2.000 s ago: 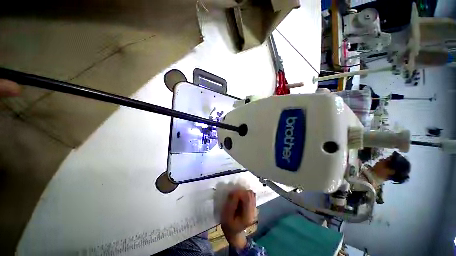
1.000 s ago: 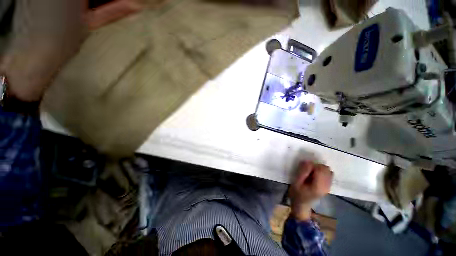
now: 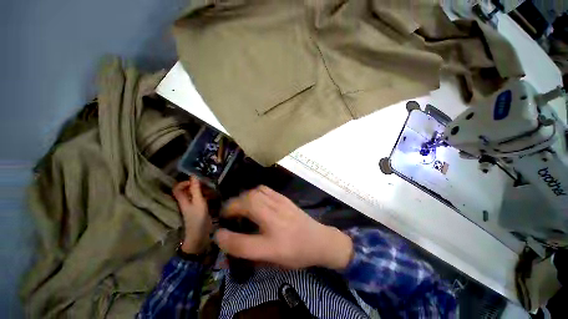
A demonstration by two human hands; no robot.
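A transparent bluish box [image 3: 210,157] with small metal and dark parts shows under the table's left edge. My left hand [image 3: 194,209] is at the box's near end, fingertips touching or almost touching its rim; whether it grips it is unclear. My right hand [image 3: 274,229] is just right of it over my lap, blurred, fingers curved; a dark shape shows below the fingers, and I cannot tell if it is held. A khaki garment panel [image 3: 274,68] with a short dark slit and a seam line lies on the white table, a corner over the front edge.
The white sewing machine [image 3: 498,118] with its lit needle area stands at the right. A khaki garment pile [image 3: 93,205] hangs left of my lap. The table edge [image 3: 349,187] carries a printed ruler. Folded khaki pieces [image 3: 537,277] lie at the far lower right.
The view has swung left and down. My right hand has moved from the table's front edge to over my lap. My left hand has come down from the garment to the box.
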